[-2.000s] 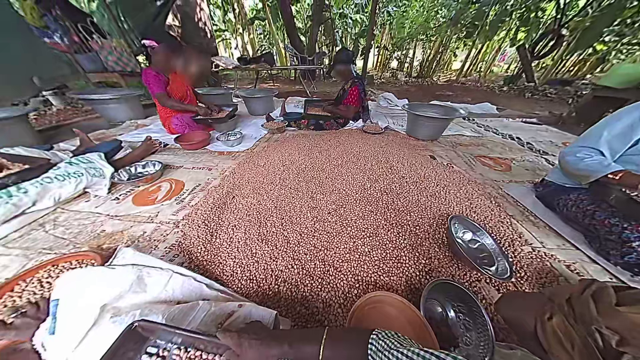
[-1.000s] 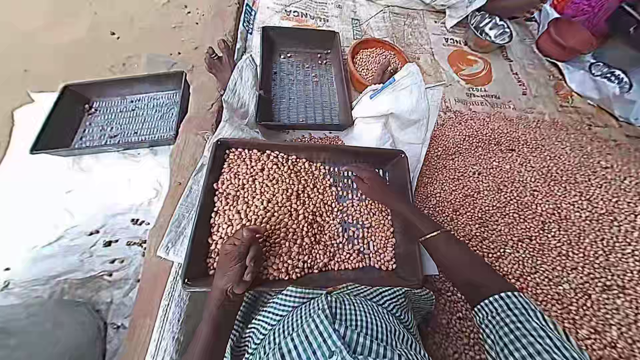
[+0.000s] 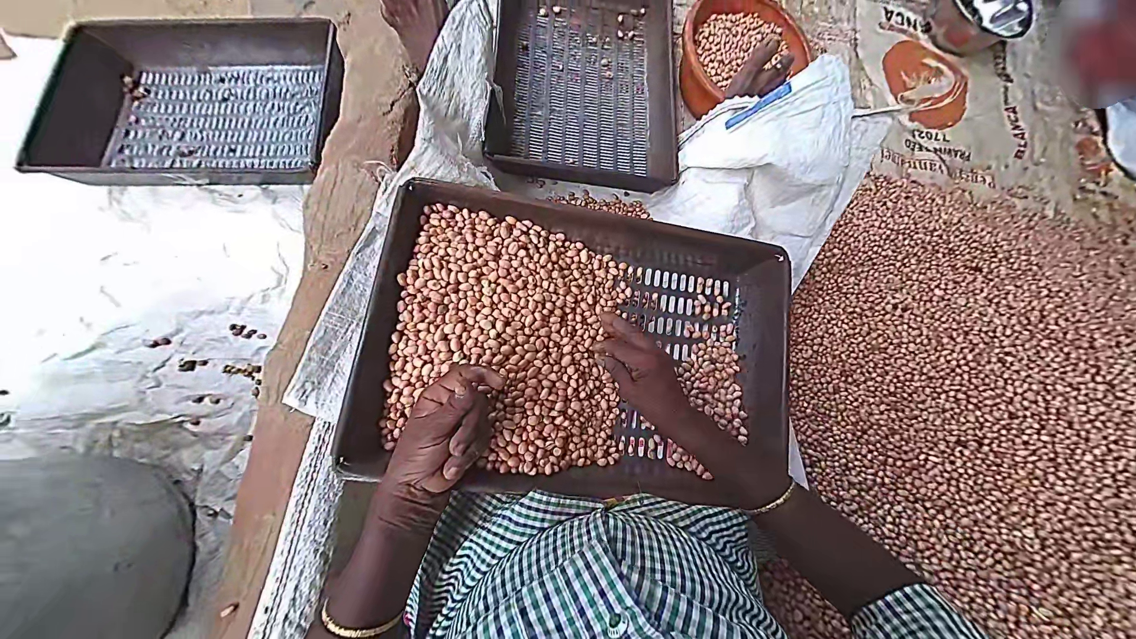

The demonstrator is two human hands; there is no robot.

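A dark slotted tray (image 3: 777, 355) lies over my lap, its left and middle parts covered with shelled peanuts (image 3: 506, 302). Slots show through on its right side, with a smaller patch of nuts there. My left hand (image 3: 448, 430) is over the left front of the nuts, fingers curled inward; whether a nut is between them cannot be told. My right hand (image 3: 643, 368) reaches in from the right, its bent fingertips at the right edge of the main nut layer, and I cannot tell if it holds any.
A second slotted tray (image 3: 667, 98) is beyond mine, beside an orange bowl of peanuts (image 3: 690, 71) with another person's hand at it. A third tray (image 3: 328, 98) lies at the upper left. White sacks (image 3: 754, 177) lie around. A large peanut heap (image 3: 958, 382) spreads at right, a grey rounded object (image 3: 89, 550) at lower left.
The view has swung from the heap and other people down to the tray. Since one second ago, my right hand has moved toward the middle of the tray, onto the edge of the nuts.
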